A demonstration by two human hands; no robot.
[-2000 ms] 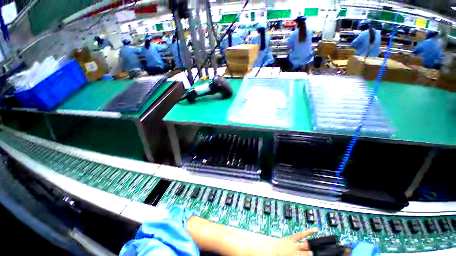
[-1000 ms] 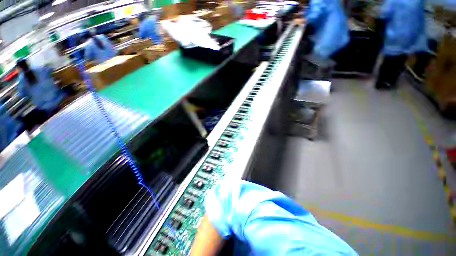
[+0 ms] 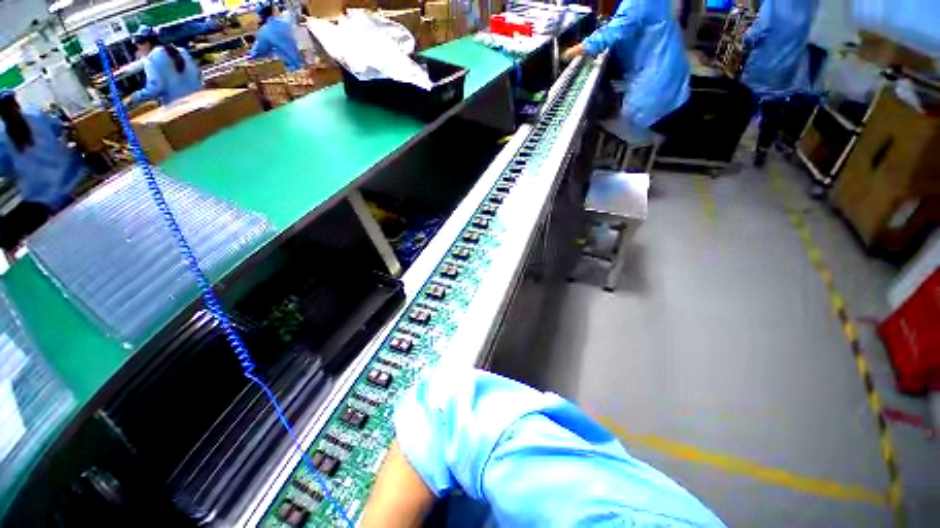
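A long row of green circuit boards (image 3: 438, 320) lies end to end in the pale-edged conveyor line (image 3: 484, 299), running from the bottom left up to the far end. Black block components (image 3: 379, 373) stand on the boards in a regular row. My blue right sleeve and bare forearm reach in from the bottom right over the near boards. The right hand itself is cut off by the bottom edge. My left hand is out of the picture. Whether either hand holds anything cannot be seen.
A green bench (image 3: 309, 144) left of the line bears clear ribbed trays (image 3: 149, 248) and a black bin (image 3: 407, 93). Dark trays (image 3: 253, 433) stand below. A blue coiled cord (image 3: 191, 258) hangs across. A person in blue (image 3: 644, 62) stands at the far line. Metal stools (image 3: 616, 196) stand to its right.
The view has swung right from the boards in front to along the line and aisle. The hand seen at the boards earlier has left the picture. In the last second the sleeve barely moved.
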